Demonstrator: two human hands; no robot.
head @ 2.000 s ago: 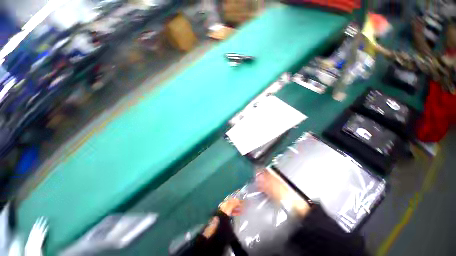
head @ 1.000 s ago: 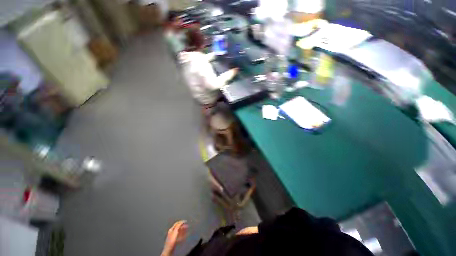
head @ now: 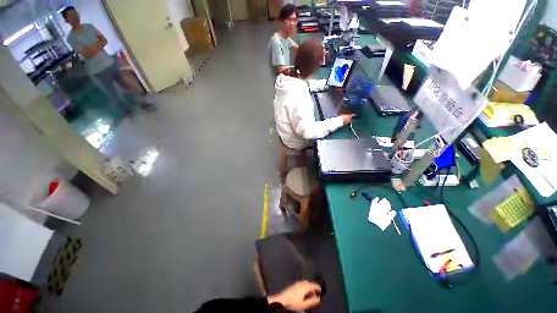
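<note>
My left hand (head: 298,296) is at the bottom edge in a dark sleeve, fingers bent, over the near end of a dark square stool seat (head: 284,263). Whether it grips the stool is not clear. My right hand is out of the picture. On the green bench to the right, a record sheet (head: 435,235) lies on a blue-edged clipboard with pens on it. A white glove (head: 381,213) lies left of the clipboard. A black cable (head: 475,244) curves around its right side.
A closed laptop (head: 354,158) lies at the bench edge beyond the glove. A seated person (head: 299,110) works at an open laptop; two others stand farther back. A round stool (head: 298,183) stands beside the bench. A metal post with a hanging notice (head: 449,101) rises from the bench.
The view has swung from the laptops on the bench to the aisle and stools. My left hand has moved right to the square stool; the dark right sleeve has left view.
</note>
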